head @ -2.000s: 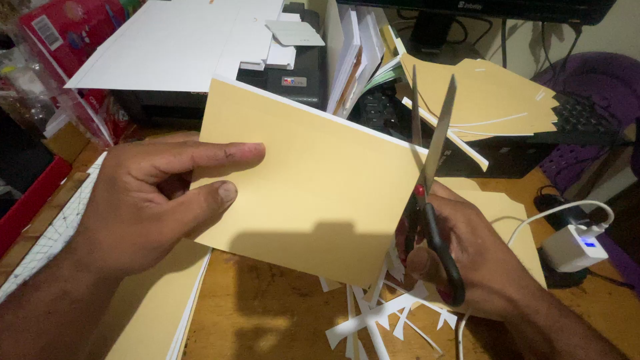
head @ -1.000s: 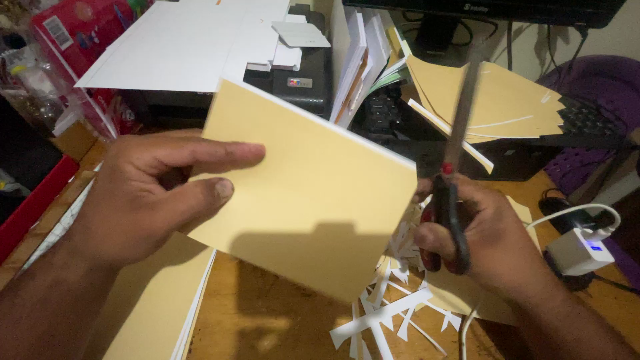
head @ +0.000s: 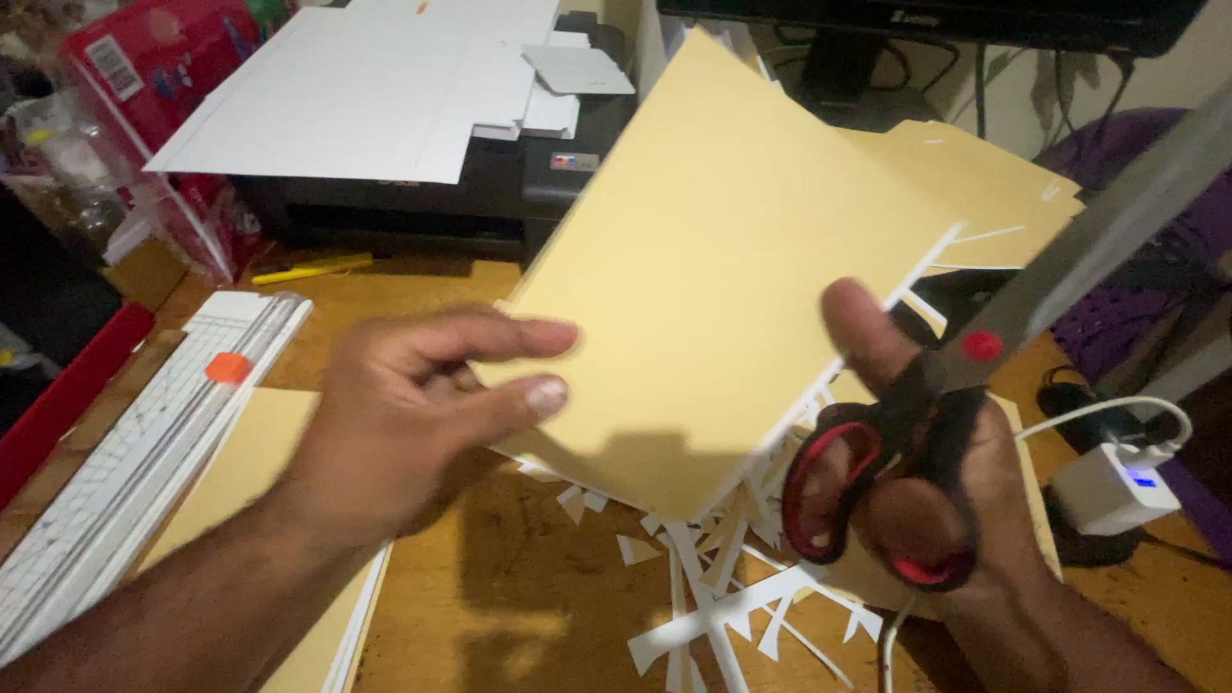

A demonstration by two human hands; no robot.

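A cream sheet of card with white edges (head: 712,269) is held up tilted over the desk. My left hand (head: 423,414) pinches its left side between thumb and fingers. My right hand (head: 962,481) has fingers through the red-lined black handles of a pair of scissors (head: 982,346), whose blades point to the upper right and look closed. The right thumb is at the card's right edge; whether it presses on the card is not clear. White paper offcuts (head: 722,606) lie on the wooden desk below the card.
At left lie a paper trimmer with an orange slider (head: 228,368) and cream sheets (head: 279,423). Behind are a yellow cutter (head: 313,269), a black printer (head: 404,217) under white sheets (head: 366,87), more cream card (head: 1001,192) and a monitor (head: 924,19). A white charger (head: 1116,486) stands at right.
The card has turned, so one corner now points up and another down. The scissors, upright a second ago, now lean to the right and are nearer the camera. My left hand keeps its hold.
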